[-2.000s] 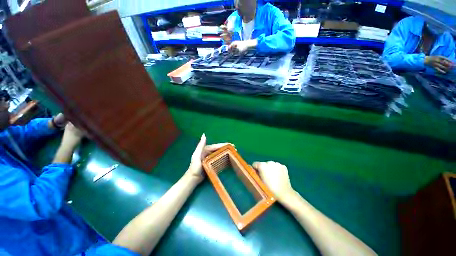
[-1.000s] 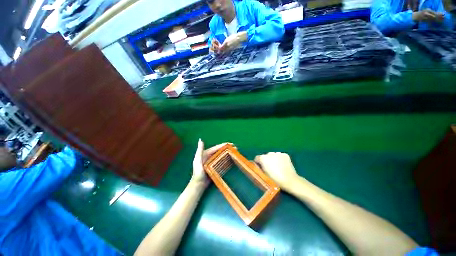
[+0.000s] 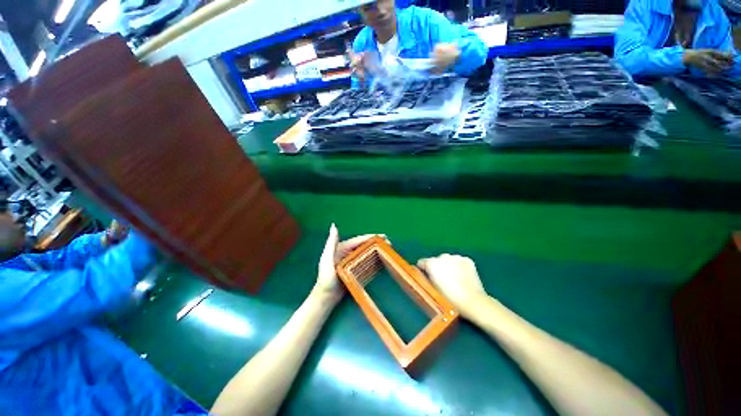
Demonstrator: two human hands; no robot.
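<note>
A stack of orange-brown frame jigs (image 3: 387, 335) stands on the green bench in the middle, its centre open with ribbed inner walls and the green bench showing through. My left hand (image 3: 331, 264) is bare and lies around the stack's far left end, thumb up. My right hand (image 3: 455, 280) is bare, with curled fingers against the stack's right side. Both hands hold the stack between them. The fingertips of my right hand are partly hidden.
A tall reddish-brown jig stack (image 3: 175, 162) rises at left. Another brown stack (image 3: 711, 325) stands at the right edge. A thin pale tool (image 3: 195, 303) lies at left. Bagged black sheets (image 3: 569, 101) lie across the bench. A blue-sleeved person (image 3: 73, 325) is at left; others sit opposite.
The view has shifted slightly. My hands stay on the frame stack, which looks little changed. The person opposite has raised both hands with clear plastic.
</note>
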